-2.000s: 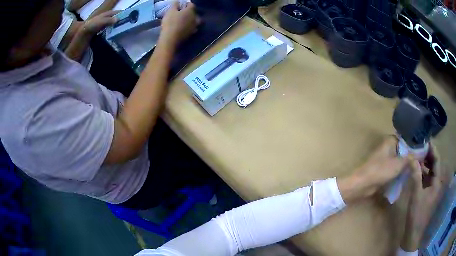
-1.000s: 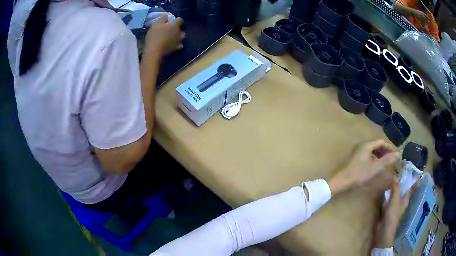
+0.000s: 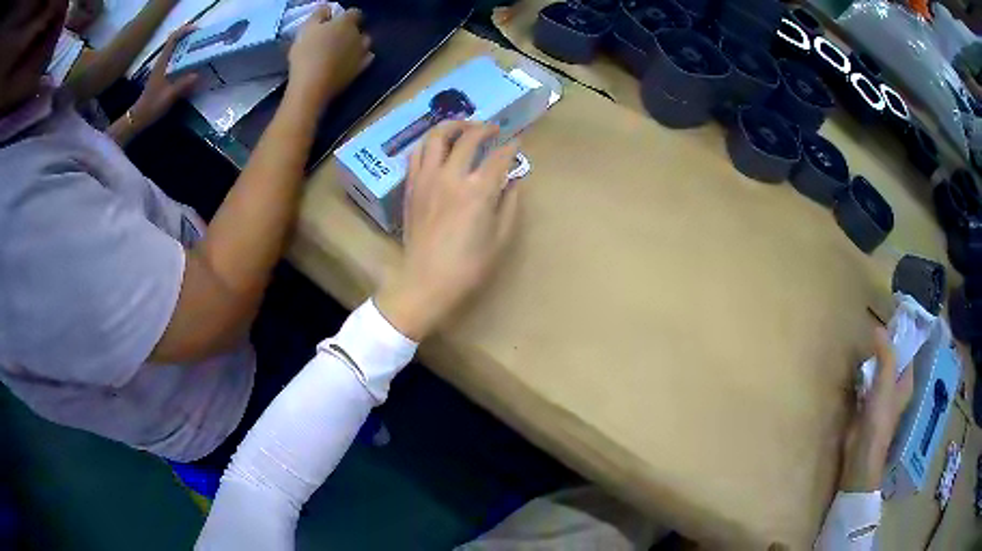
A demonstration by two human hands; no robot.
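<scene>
My left hand (image 3: 458, 215) is over the light-blue retail box (image 3: 377, 145) at upper left, fingers bent across its near side; whether it grips the box is not clear. A white charging cable (image 3: 520, 166) shows partly behind my fingers. My right hand (image 3: 885, 393) at the right holds a fan by its white protective sleeve (image 3: 902, 331); the dark fan head (image 3: 919, 280) sticks out at the top. A second light-blue retail box (image 3: 928, 414) lies beside my right hand, partly hidden by it.
Dark fan head housings (image 3: 689, 75) stand in stacks at the table's back. White ring trims (image 3: 829, 54) lie beyond them. A co-worker sits at the left, arm (image 3: 253, 226) over the dark mat, hands at another retail box (image 3: 232, 43). The brown table edge (image 3: 485, 393) runs diagonally.
My left hand has left the sleeved fan and moved left to the upper-left box. My right hand still holds the fan, beside the right box.
</scene>
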